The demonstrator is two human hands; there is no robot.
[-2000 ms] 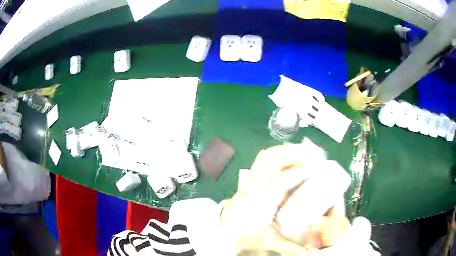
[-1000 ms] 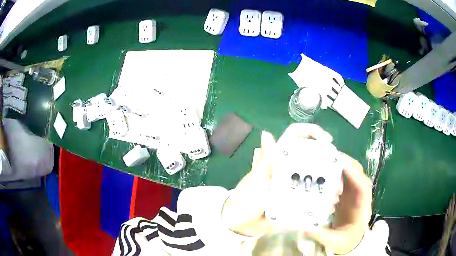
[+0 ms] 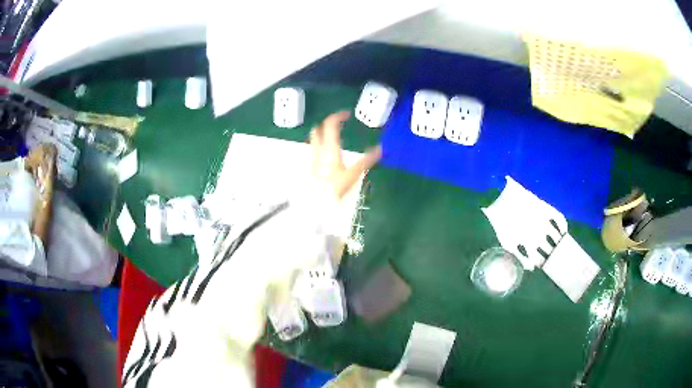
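My left hand (image 3: 340,158) reaches over the pale sheet (image 3: 254,163) with fingers apart and nothing in it, just short of a white outlet adapter (image 3: 375,104). My left sleeve covers much of the adapter heap; two adapters (image 3: 325,301) show beside it. My right hand (image 3: 368,377) is blurred and cut off by the bottom edge, at the lower end of a pale rectangular piece (image 3: 430,351); its grip is unclear. More adapters stand along the far side, one (image 3: 289,107) to the left and a pair (image 3: 429,114) on the blue mat (image 3: 516,155).
A brown pad (image 3: 382,292), clear round bottle (image 3: 497,272), white glove (image 3: 523,220) and white pad (image 3: 571,267) lie on the green surface. A tool cup (image 3: 624,223) and adapter row (image 3: 669,267) are right. Yellow paper (image 3: 596,83) hangs at the back. Another person's hand (image 3: 42,170) is left.
Both hands were together around a white adapter; that adapter no longer shows. My left hand has moved forward and left, my right hand down to the bottom edge. The view has shifted.
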